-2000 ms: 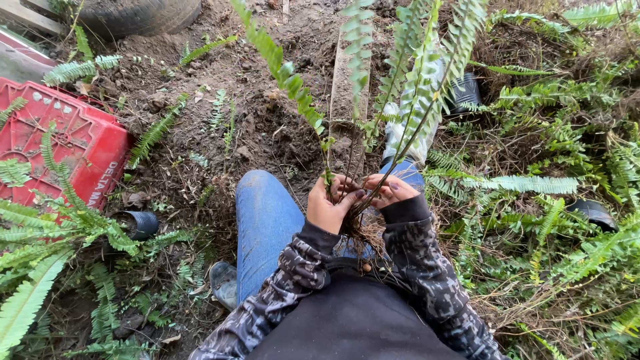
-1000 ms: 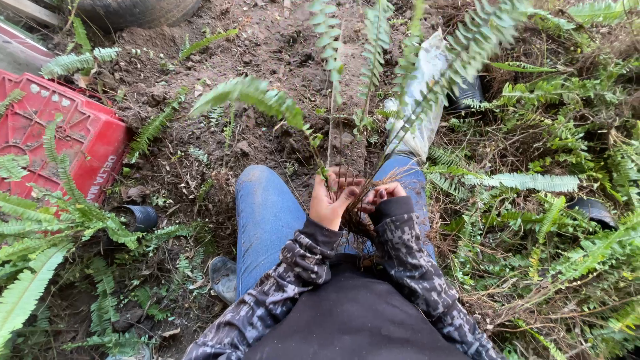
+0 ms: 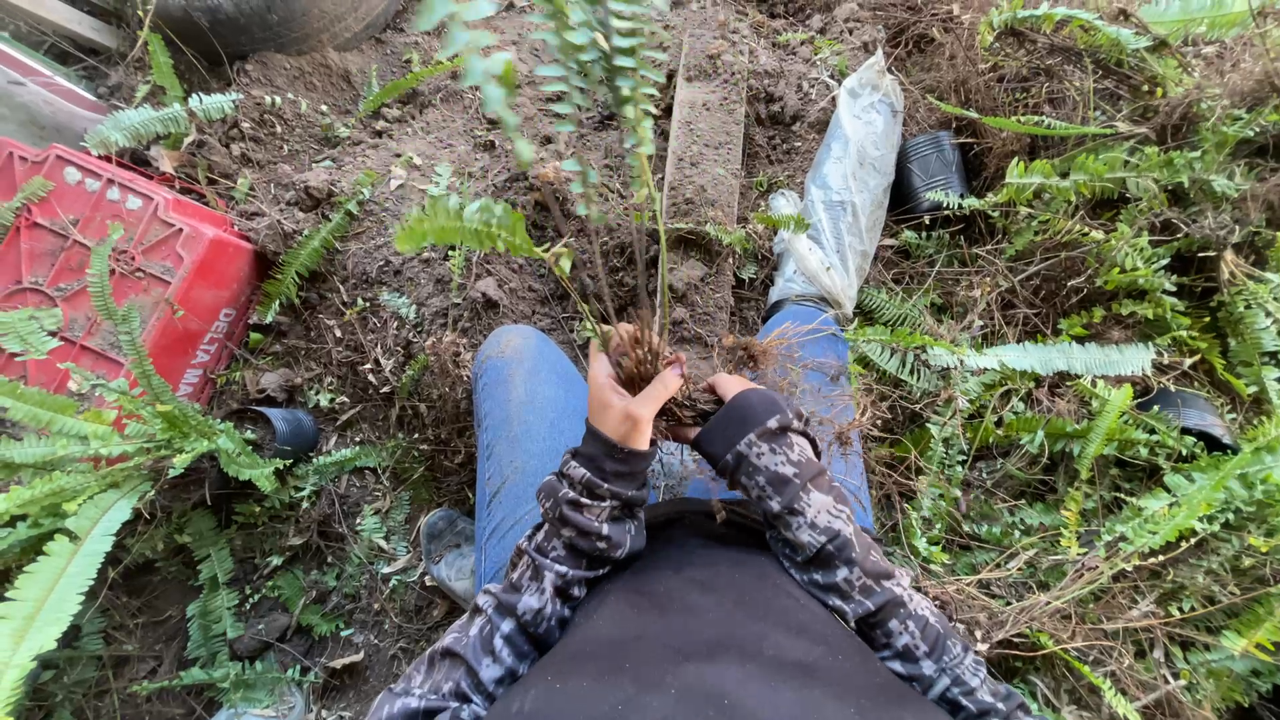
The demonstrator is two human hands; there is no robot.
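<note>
A sword fern plant [image 3: 640, 230] with bare brown stems and a tangled root mass [image 3: 690, 400] is held above my lap, its green fronds pointing away from me. My left hand [image 3: 628, 392] is closed around the base of the stems, thumb on top. My right hand [image 3: 722, 392] is at the right side of the roots, with most of its fingers hidden behind them and the cuff, so its grip is unclear. Loose dry roots hang over my right thigh, on the blue jeans [image 3: 815, 370].
At left lie a red plastic crate [image 3: 110, 270] and a black nursery pot [image 3: 285, 432]. A tire [image 3: 270, 20] is at the top left. Ahead lie a board [image 3: 706, 130] and a plastic bag [image 3: 850, 180] over my lower right leg. More black pots [image 3: 930, 172] and ferns [image 3: 1120, 300] are at right.
The fern's fronds have swung toward the left and upright, and its root mass now shows more between my hands. My left hand has turned around the stem base.
</note>
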